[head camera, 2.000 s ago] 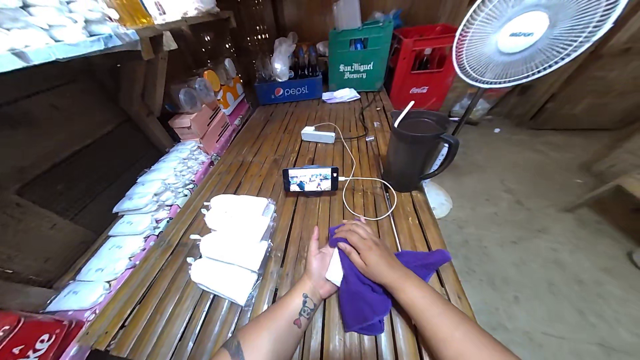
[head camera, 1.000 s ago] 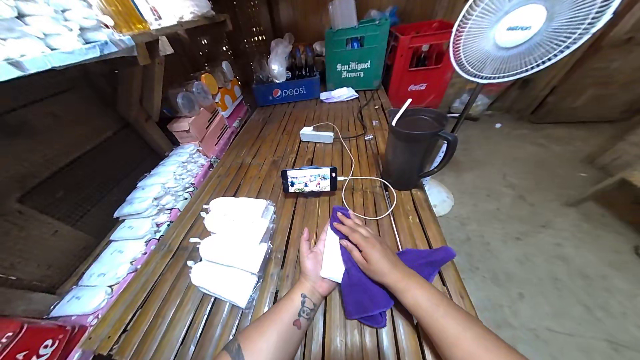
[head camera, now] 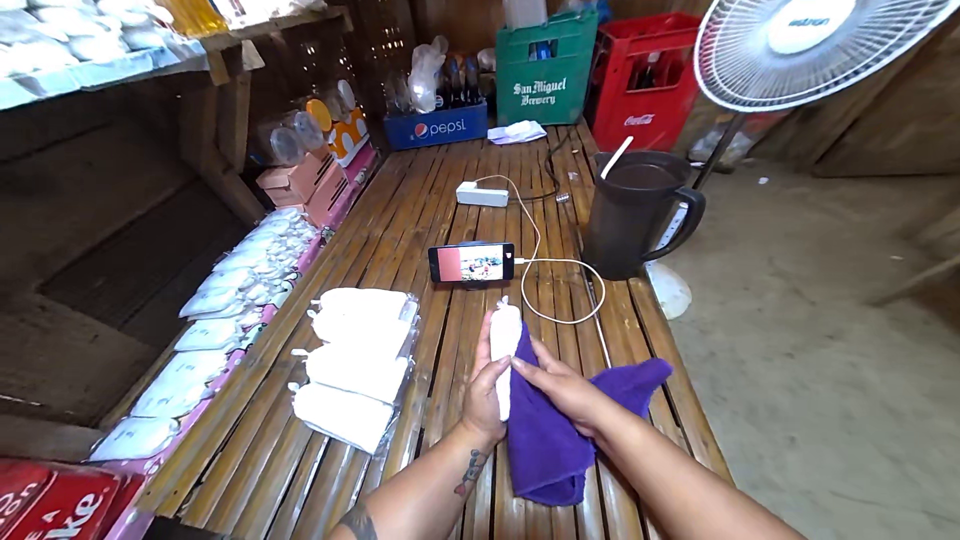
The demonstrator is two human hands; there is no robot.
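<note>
My left hand point(head camera: 486, 386) holds a narrow white bundle point(head camera: 505, 330) upright, its knotted tip pointing away from me; it looks like a filled, tied plastic bag. My right hand point(head camera: 559, 379) grips a purple cloth point(head camera: 547, 450) against the bundle's right side, thumb near the white surface. Part of the cloth spreads to the right over the bamboo table point(head camera: 450, 480). To the left lie several similar white bundles point(head camera: 352, 367) in a row, knots toward the left. Beyond my hands a phone point(head camera: 472, 263) stands sideways with a lit screen, a white cable point(head camera: 577, 319) plugged into it.
A dark plastic pitcher point(head camera: 637, 217) stands at the table's right edge, near a fan point(head camera: 810, 45). Behind are a power strip point(head camera: 482, 196), a blue Pepsi crate point(head camera: 437, 126), a green crate point(head camera: 544, 82) and a red crate point(head camera: 645, 90). White packets point(head camera: 206, 341) line the left shelf.
The white bundle, earlier mostly under the purple cloth and my right hand, now shows along its length with its knotted tip. My right hand has drawn back toward me, and my left fingers have closed around the bundle.
</note>
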